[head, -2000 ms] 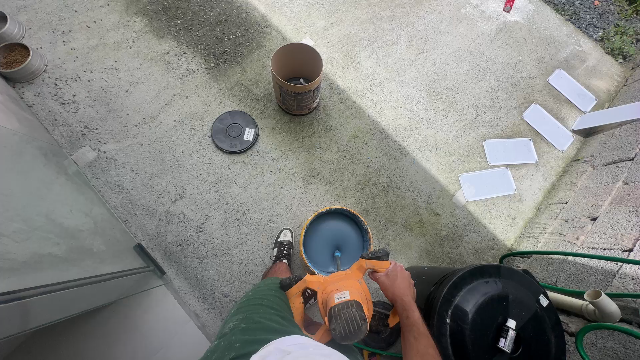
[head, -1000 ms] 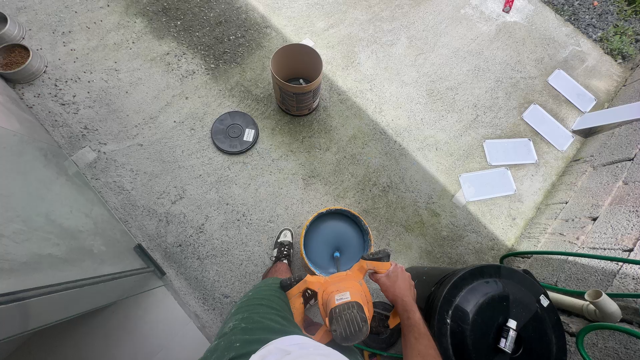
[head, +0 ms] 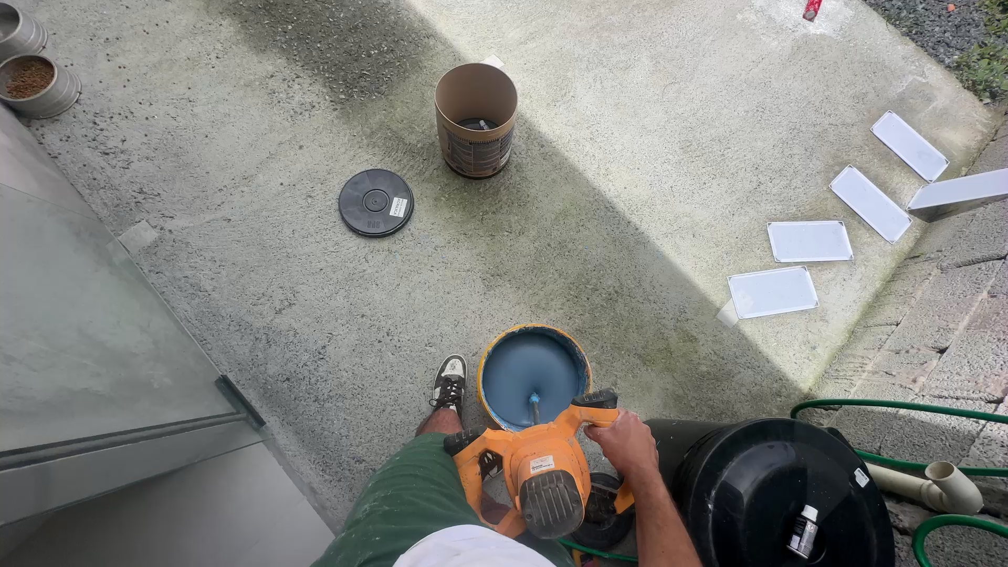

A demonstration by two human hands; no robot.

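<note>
My right hand grips the right handle of an orange electric paddle mixer. The mixer's shaft reaches down into a yellow-rimmed bucket of blue-grey liquid, where a small swirl surrounds it. My left hand is not in view, and no hand shows on the mixer's left handle. The bucket stands on the concrete in front of my feet, beside a black and white sneaker. Farther ahead are a brown cylindrical container standing upright with its top off and a round black lid lying flat.
White rectangular panels lie at the right. A large black lidded bin with a small bottle on top stands beside my right arm, near a green hose and a pipe. A glass panel is at the left; metal bowls stand at upper left.
</note>
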